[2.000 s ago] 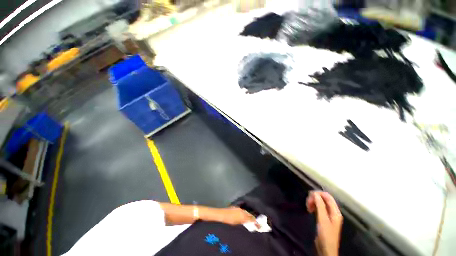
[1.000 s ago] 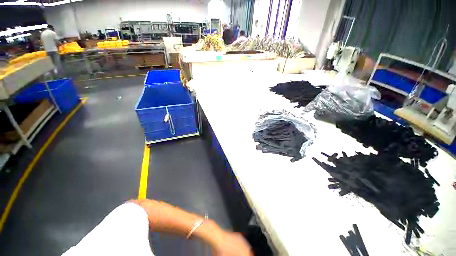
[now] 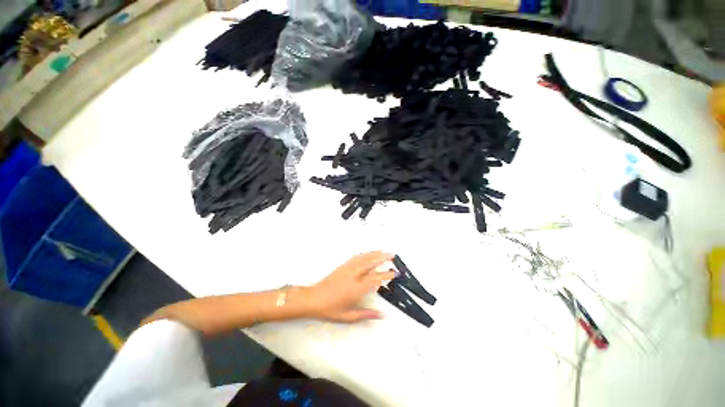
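Note:
My left hand reaches over the white table, its fingertips at the upper ends of a few black fabric tabs. Whether the fingers grip a tab or only touch it cannot be told. The tabs lie slanting to the right of the hand. A large loose pile of black tabs lies beyond. Bagged tabs spill from a clear plastic bag to the left of the pile. My right hand is not in view.
Red-and-black handled snips lie beside thread waste at right. A black looped strap, blue ring and black adapter lie upper right. More black pieces and a greyish plastic bag lie behind. A blue bin stands left.
The view has turned toward the table. My left hand has moved from beside the table to the small group of tabs. My right hand, visible two seconds ago, is out of view.

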